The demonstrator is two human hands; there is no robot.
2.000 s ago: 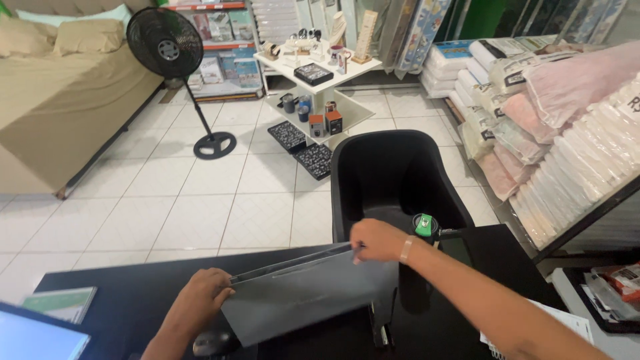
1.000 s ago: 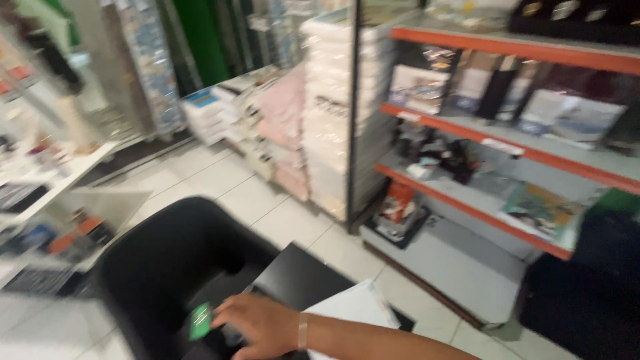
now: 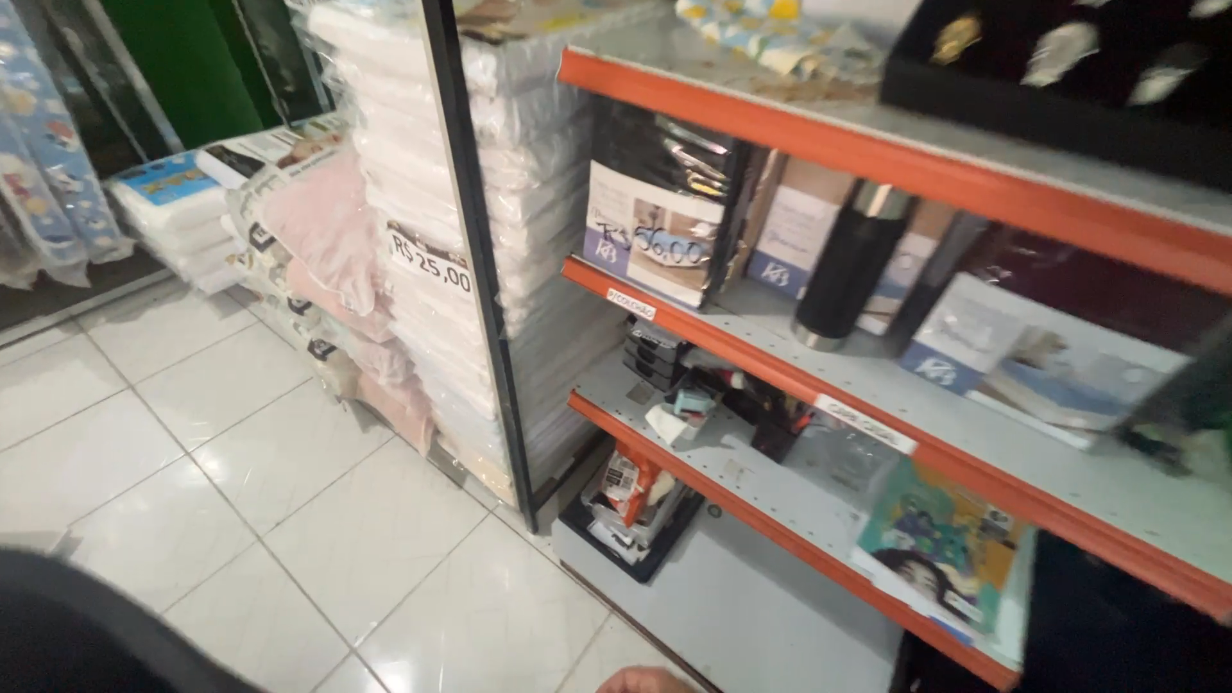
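Only a small part of a hand [image 3: 645,680], probably my right hand, shows at the bottom edge; its fingers are mostly cut off, so whether it holds anything cannot be told. My left hand is out of the frame. Nearest to the visible hand is the pale base of a metal shelf unit [image 3: 770,568] with orange edges. On its shelves are a black cylindrical bottle [image 3: 852,269], packaged bedding [image 3: 659,212], a colourful printed magazine or booklet [image 3: 948,544] and a black tray [image 3: 640,563] with plastic packets.
Tall stacks of plastic-wrapped white textiles [image 3: 414,144] stand left of the shelf behind a dark metal post [image 3: 481,260]. Pink folded textiles [image 3: 332,231] lie beside them. White floor tiles [image 3: 318,500] spread at the left, with a black chair [image 3: 87,626] at the lower left. A watch display [image 3: 1059,96] is at the upper right.
The view has swung far to the right, to the shelves. Two seconds ago both hands were on a grey folder-like item on the desk; one second ago my right hand was by the green-labelled object.
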